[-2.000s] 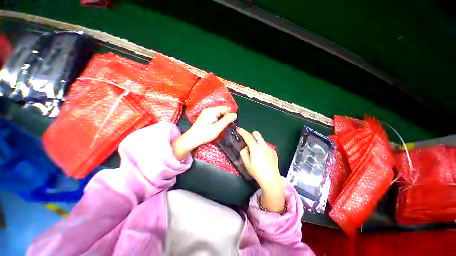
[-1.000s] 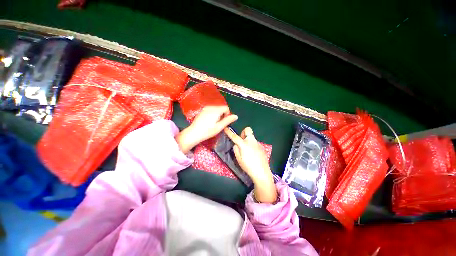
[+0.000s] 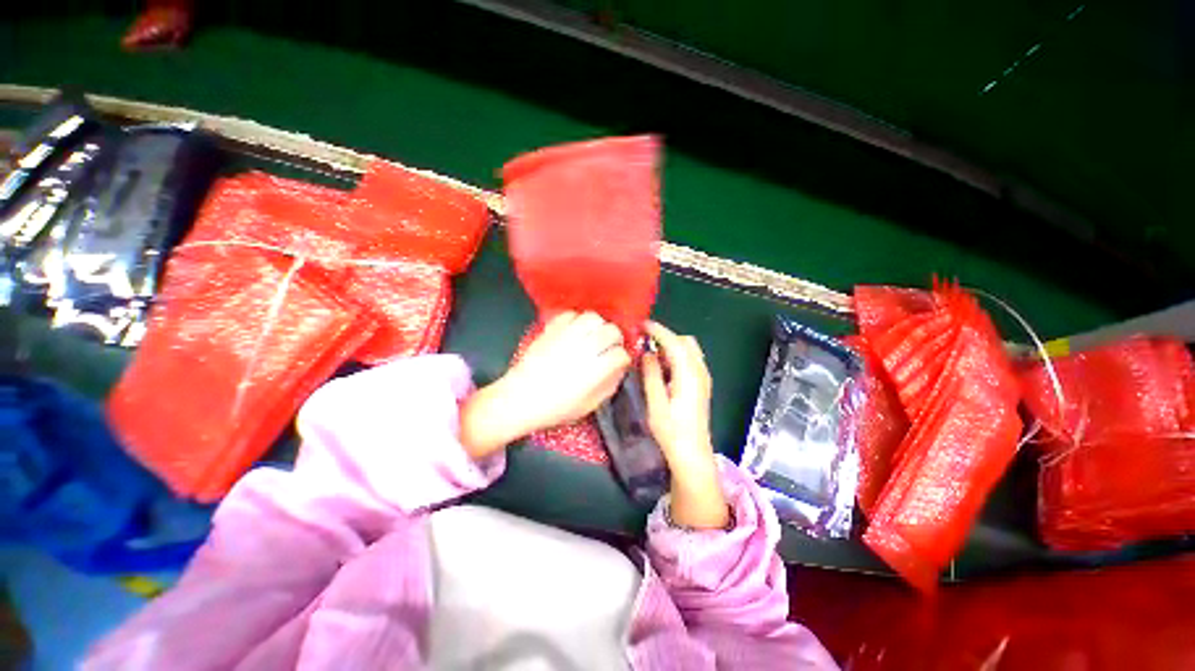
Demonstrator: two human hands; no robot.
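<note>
A red bubble bag (image 3: pixel 586 216) stands up from my hands, its far end wide and slightly blurred over the pale ledge edge. My left hand (image 3: pixel 566 374) grips its near end with bent fingers. My right hand (image 3: pixel 678 387) holds a dark bagged unit (image 3: pixel 633 439), whose far end meets the bag's near end; how far it is inside is hidden by my fingers. More red bubble material (image 3: pixel 573 443) lies on the ledge under my left hand.
A tied stack of red bubble bags (image 3: pixel 236 341) lies left, with shiny bagged units (image 3: pixel 112 236) beyond. At right are a silvery bagged unit (image 3: pixel 803 426), a fanned red bundle (image 3: pixel 950 439) and another bundle (image 3: pixel 1120 446). A green belt (image 3: pixel 393 118) runs behind; a red item (image 3: pixel 157 26) lies on it.
The red bubble bag at my left hand has swung up and stretched out away from me. My left hand has moved slightly toward me and right, its fingers now bent on the bag.
</note>
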